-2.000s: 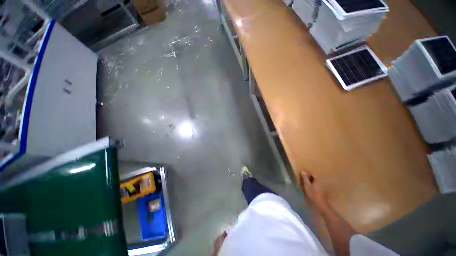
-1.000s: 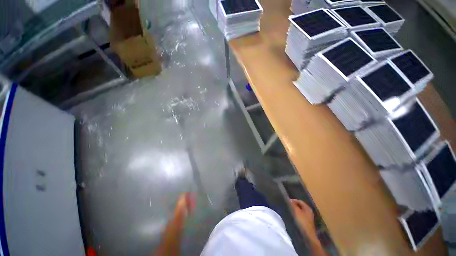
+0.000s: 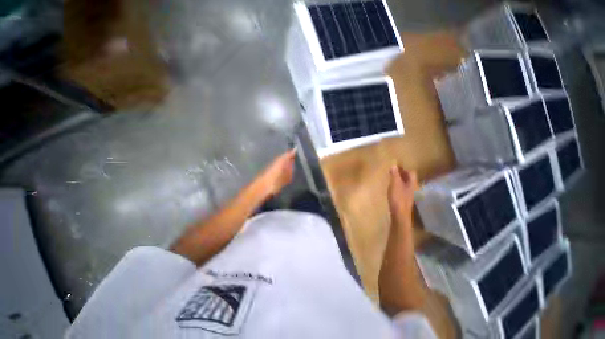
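Two stacks of small solar panels stand at the table's near left edge; the closer stack has its dark cell face up, and the other stack is just beyond it. My left hand is in the air left of the table edge, below the closer stack, fingers slightly curled and blurred. My right hand is over the tan table, between the closer stack and the stacks on the right. It touches no panel that I can see and looks empty.
Several panel stacks fill the right side of the table, dark faces up. A brown cardboard box is on the floor at the upper left. A white cabinet is at the left edge. The grey floor has scattered litter.
The view has moved along the table, so the two stacks at its left edge are now close. Both hands have risen forward from beside my body towards them.
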